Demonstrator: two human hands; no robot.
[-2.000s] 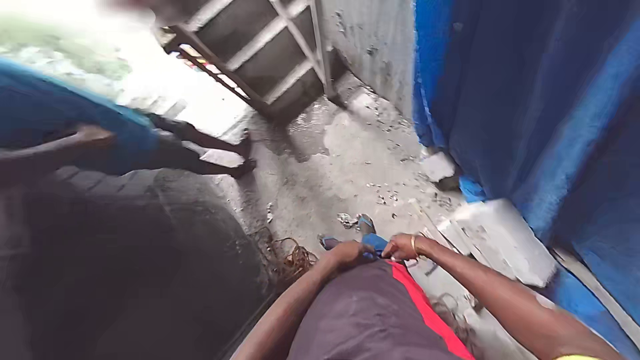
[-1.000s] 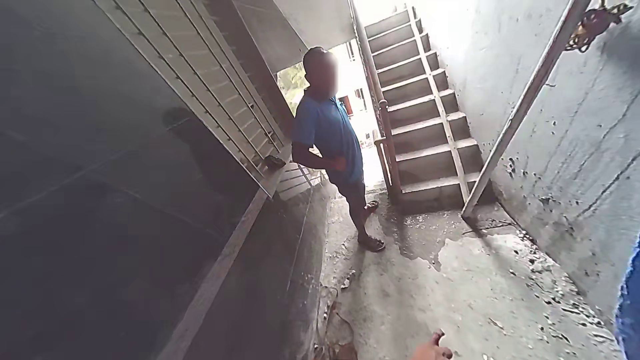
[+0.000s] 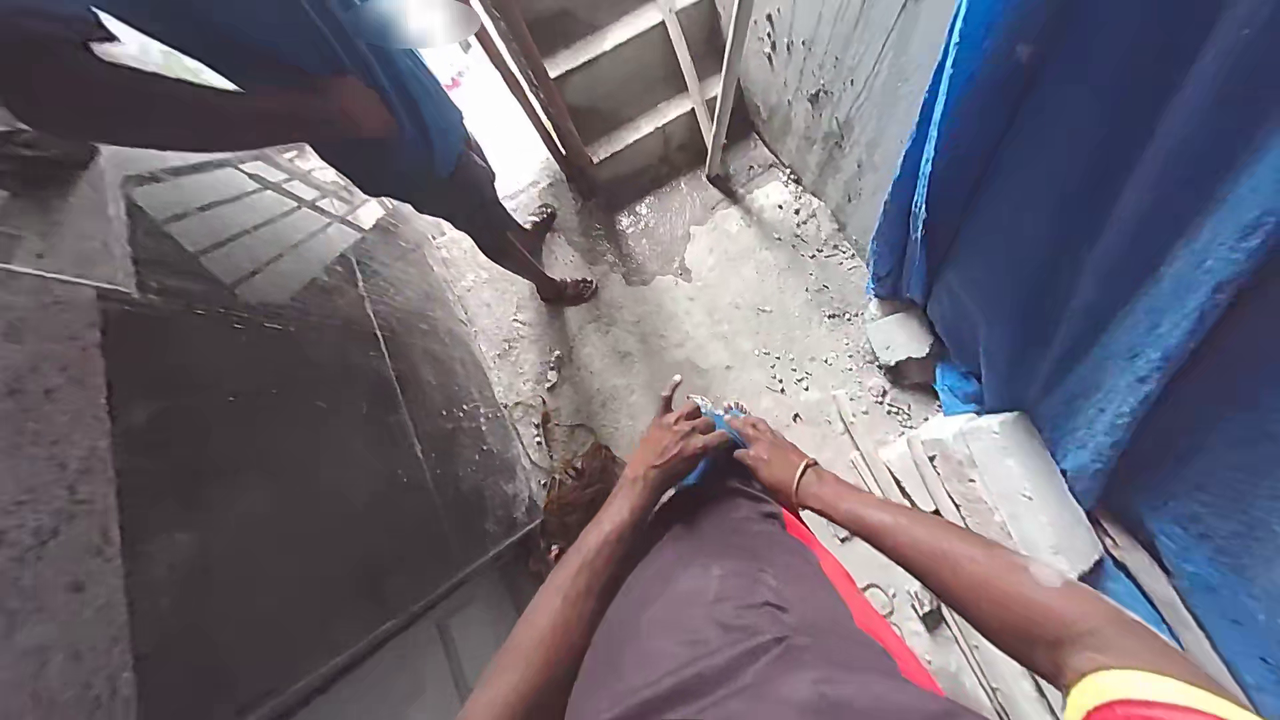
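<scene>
Both my hands are close together at the lower front of my dark shirt, over bright blue cloth (image 3: pixel 716 428). My left hand (image 3: pixel 678 440) touches the blue cloth, one finger pointing up and away from it. From the other side my right hand (image 3: pixel 772 452), with a bangle (image 3: pixel 801 480) at the wrist, has its fingers on the same cloth. Whether either hand grips it firmly is hard to tell. The dark shirt (image 3: pixel 700 610) with a red side stripe spreads below my hands. My feet are mostly hidden behind them.
A person in blue (image 3: pixel 400 110) stands at the upper left beside a dark glossy panel (image 3: pixel 270 470). Concrete stairs (image 3: pixel 630 80) rise ahead. Blue tarpaulin (image 3: pixel 1080 230) hangs at right above a white block (image 3: pixel 1030 490) and wooden strips. Brown tangled fibre (image 3: pixel 580 490) lies left of my hands.
The view has swung from the stairs down to my body. One second ago only part of one hand showed at the bottom edge; now both are at the blue cloth, as two seconds ago.
</scene>
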